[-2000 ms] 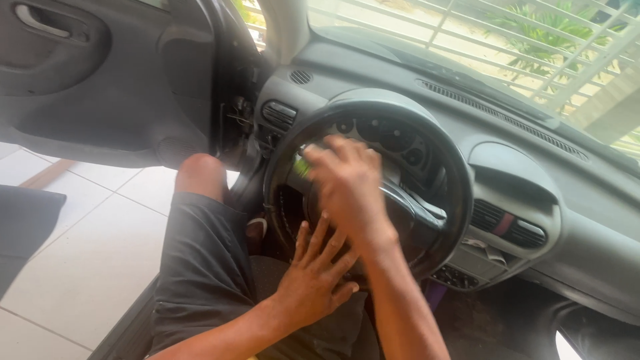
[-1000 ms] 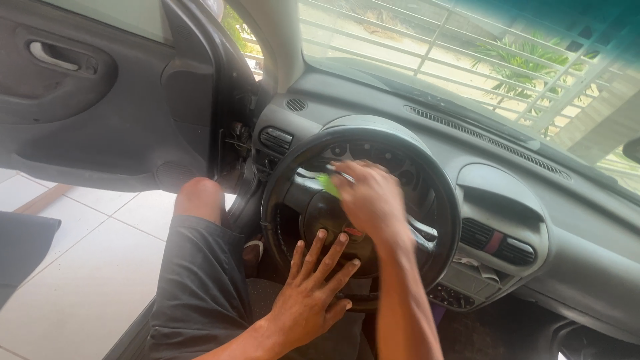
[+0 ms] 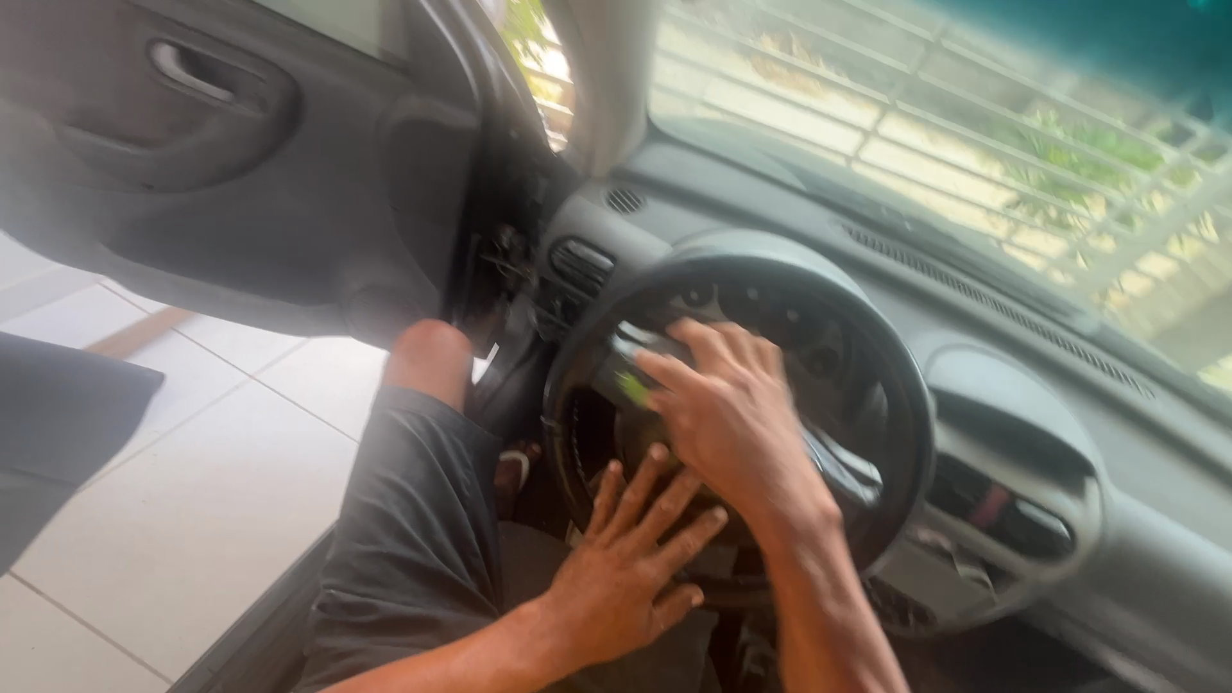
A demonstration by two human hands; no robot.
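A black car steering wheel [image 3: 910, 462] with silver spoke trim faces me in the head view. My left hand [image 3: 630, 568] lies with fingers spread over the lower part of its hub, holding nothing. Just above, my right hand [image 3: 731, 414] is curled over the upper left of the hub, gripping a small bright green thing [image 3: 635, 388] that pokes out beside its fingers. Blur and the fingers hide most of the green thing, so its kind is unclear. Behind the wheel sits the instrument cluster [image 3: 794, 313].
The open car door [image 3: 318, 221] is at the left, above a white tiled floor [image 3: 221, 481]. My bent leg in dark shorts [image 3: 414, 520] lies left of the wheel. The dashboard [image 3: 770, 183] with air vents runs right under the windshield; a white barred fence is outside.
My right hand keeps shifting over the wheel's hub and left spoke with the green thing, which showed near the left spoke earlier too. My left hand has stayed spread on the lower hub.
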